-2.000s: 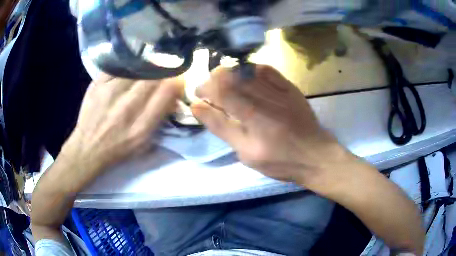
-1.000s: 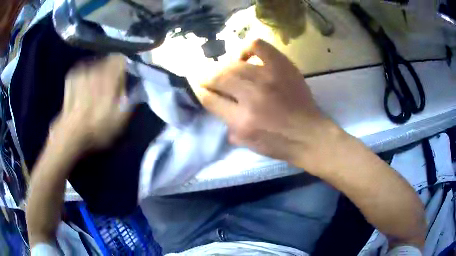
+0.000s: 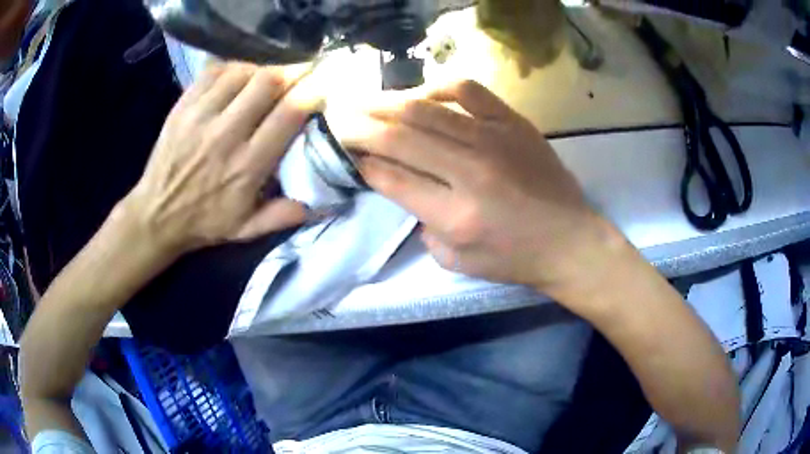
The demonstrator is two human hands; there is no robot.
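A pale fabric panel point(image 3: 342, 253) with a narrow black binding strip point(image 3: 334, 152) lies between my hands and reaches the table's front edge. The sewing machine head point(image 3: 401, 66) is above, its lit spot glaring. My left hand point(image 3: 218, 164) presses on the fabric's left side, fingertips near the lit spot. My right hand point(image 3: 471, 177) holds the fabric's right side, fingers bent, just below the machine head. Black fabric point(image 3: 89, 151) lies under and left of my left hand. The needle area is lost in glare.
Black-handled scissors point(image 3: 703, 151) lie at the right of the table. A small metal tool point(image 3: 582, 46) lies on the yellowish machine bed point(image 3: 622, 84). A blue plastic basket point(image 3: 191, 395) is below the table at left. Pale pieces with black bands point(image 3: 759, 306) hang at right.
My left hand has moved right and up, back onto the fabric beside the machine head. The pale panel has shifted slightly. My right hand stays near the lit spot.
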